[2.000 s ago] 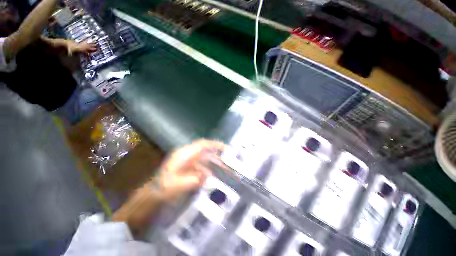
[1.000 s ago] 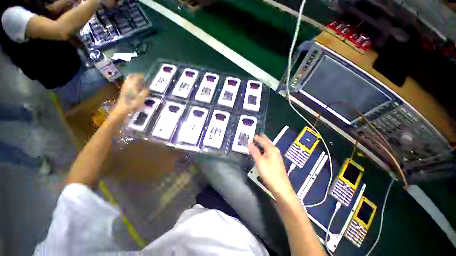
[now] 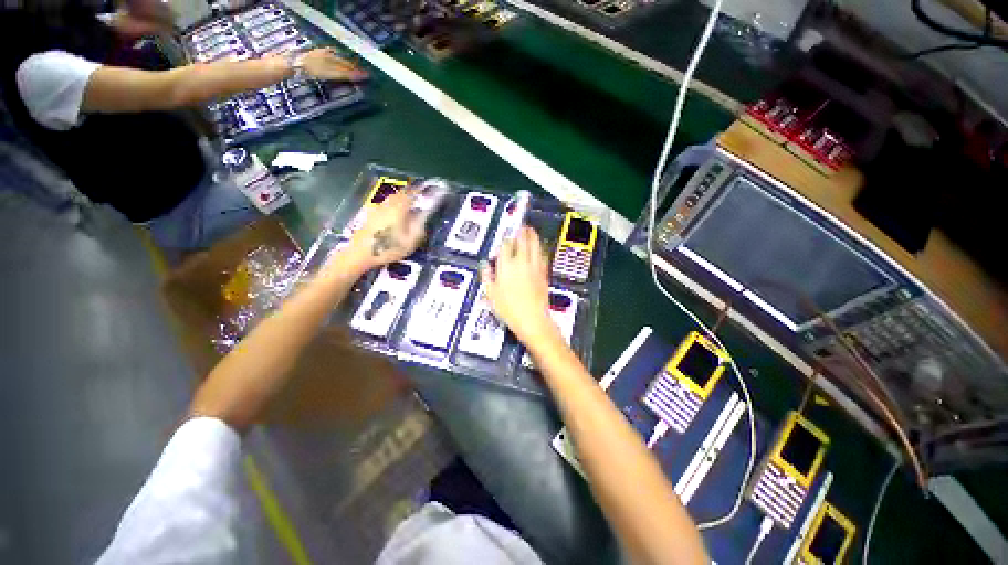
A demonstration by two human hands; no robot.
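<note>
A clear blister tray with two rows of keypad phones lies on the green bench. In its back row a phone at the right end and one at the left end are front up, with yellow frames. The other phones, such as a white-backed phone, lie back up. My left hand holds a tilted, blurred phone at the back row. My right hand grips a phone standing on edge in the back row; its fingers partly hide it.
Right of the tray, a fixture plate has yellow-framed phones with white cables. A grey instrument stands behind it. A white cable hangs in front. Another person's arm reaches over a tray at upper left. A carton with plastic scraps is below the bench edge.
The tray has come down onto the bench, and my hands have moved from its ends to its back row. Both end phones there now show their fronts. Each hand has taken hold of a phone.
</note>
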